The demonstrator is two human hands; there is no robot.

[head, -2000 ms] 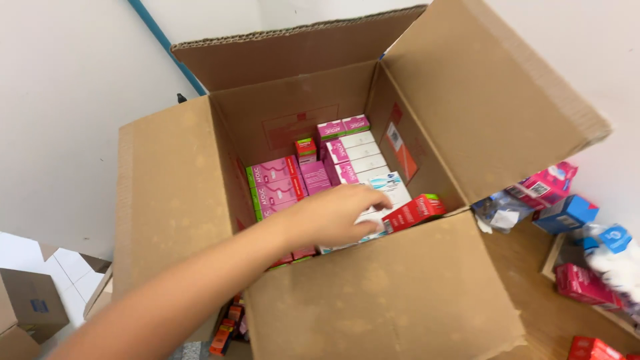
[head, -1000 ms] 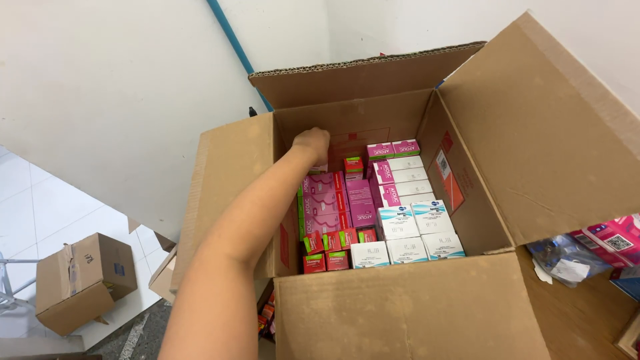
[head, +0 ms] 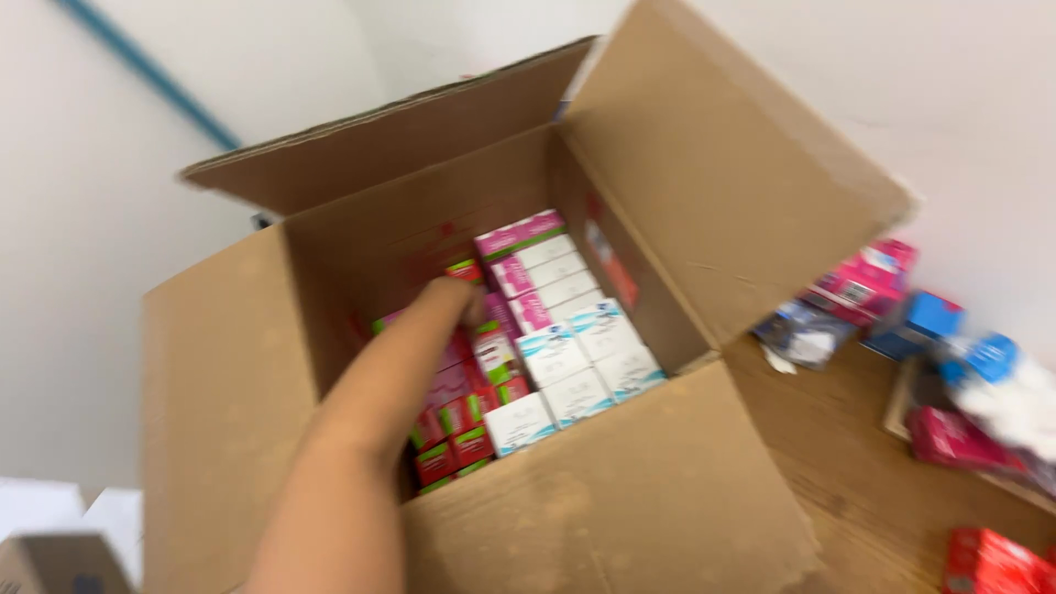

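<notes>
My left hand (head: 455, 302) reaches down into a large open cardboard box (head: 610, 487). It is blurred, and most of its fingers are hidden, so any grip is unclear. Just right of and below it, a small red, white and green carton (head: 495, 353) lies on the packed cartons. White cartons with blue marks (head: 551, 356) fill the near right part. Behind them stand pink and white cartons (head: 536, 289). Small red and green cartons (head: 472, 445) sit at the near left, with pink cartons (head: 450, 384) partly behind my forearm. My right hand is out of view.
The box's flaps stand spread outward, the right one (head: 726, 165) raised. On the wooden surface (head: 825, 462) at right lie a pink package (head: 866, 280), a blue carton (head: 920, 323) and a red package (head: 998, 565). Another cardboard box (head: 62, 565) is at lower left.
My left hand has moved from the box's far left corner toward its middle. A red, white and green carton now shows beside it, over the purple cartons. The view has shifted and tilted.
</notes>
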